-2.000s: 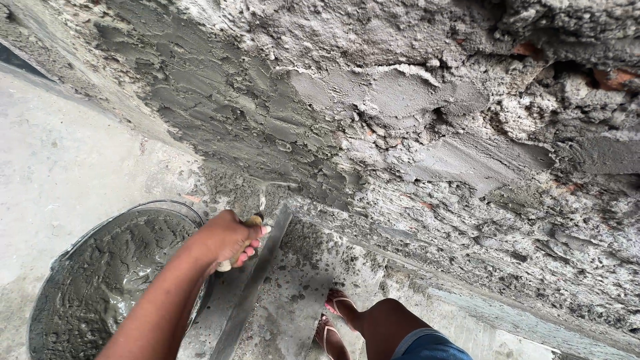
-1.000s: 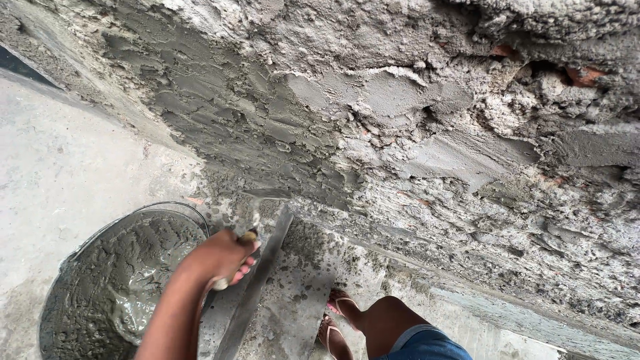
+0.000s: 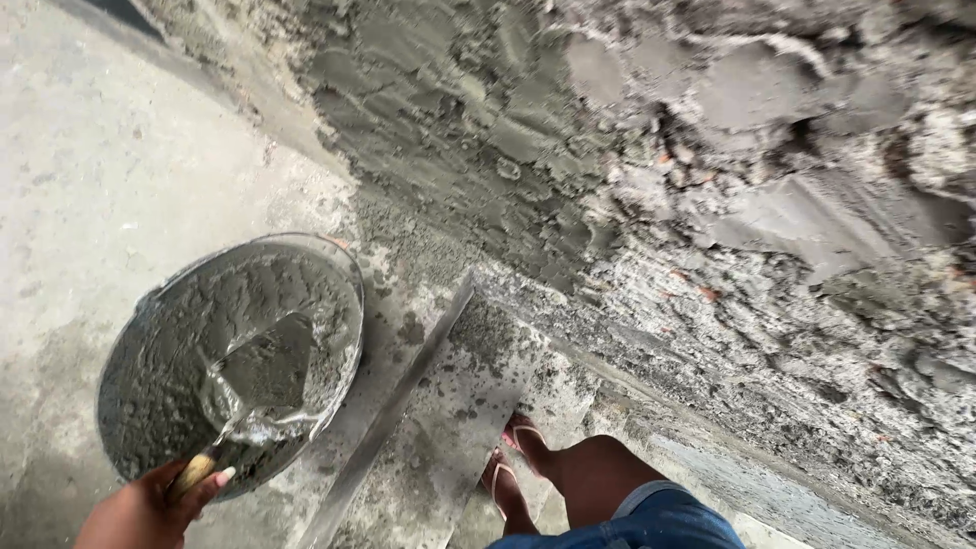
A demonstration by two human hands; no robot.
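My left hand (image 3: pixel 141 507), at the lower left in the head view, is closed on the wooden handle (image 3: pixel 194 476) of a trowel. The trowel's blade (image 3: pixel 271 362) lies on the wet grey mortar (image 3: pixel 183 335) inside a round bucket (image 3: pixel 104 389), and mortar coats the blade. The bucket stands on the concrete floor. Fresh dark mortar (image 3: pixel 488 130) covers part of the rough wall (image 3: pixel 762 328) above and to the right of the bucket. My right hand is out of view.
A long straight bar or edge (image 3: pixel 389 412) runs diagonally between the bucket and my feet (image 3: pixel 507 473) in flip-flops. Mortar splashes mark the floor (image 3: pixel 457 412) by the wall's base. Lighter grey patches (image 3: pixel 808 213) show on the wall at right.
My left hand has moved from near the foot of the wall, beside the bar, down and left to the bucket, where the trowel's blade now rests in the mortar. The view has shifted.
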